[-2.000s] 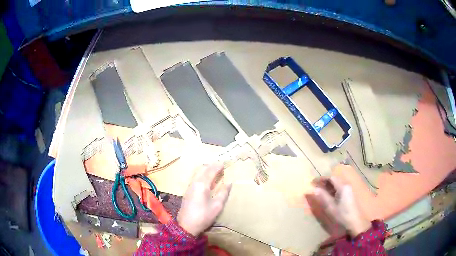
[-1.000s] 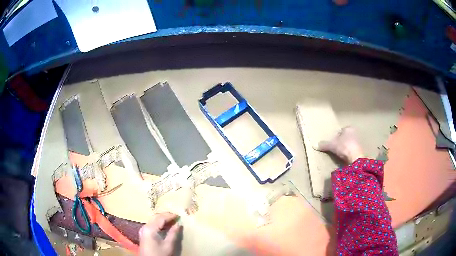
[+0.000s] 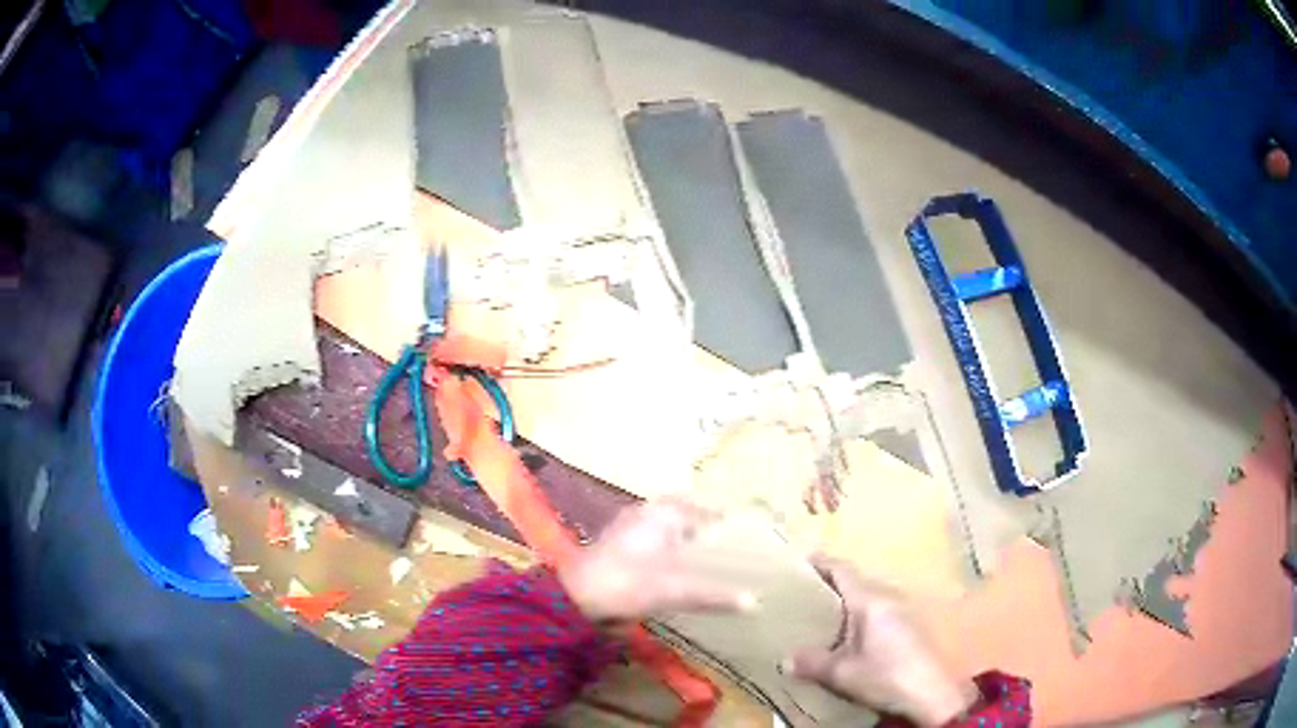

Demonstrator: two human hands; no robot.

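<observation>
A stack of tan cut pieces [image 3: 775, 605] is between my two hands near the bottom centre. My left hand [image 3: 662, 562], slightly blurred, grips its left part; my right hand [image 3: 882, 647] holds its right side, thumb along the edge. The dark cutting die [image 3: 1003, 349] with blue-taped crossbars lies on the tan sheet material [image 3: 1145, 356] to the right. Scissors [image 3: 413, 405] with teal-green handles and an orange-red strip [image 3: 498, 477] lie left of my hands. Their blades point away from me.
Grey areas [image 3: 711, 228] show between tan layers behind my hands. Orange pad [image 3: 1216, 612] shows at the right. A maroon board [image 3: 349, 384] and scrap-strewn wooden boards [image 3: 313, 541] lie front left. A blue bin [image 3: 135, 427] stands beyond the left edge; the blue beam [image 3: 1138, 157] crosses upper right.
The view has turned to the left. The stack that lay right of the die, under my right hand, has left that place and is now held between both hands at the front.
</observation>
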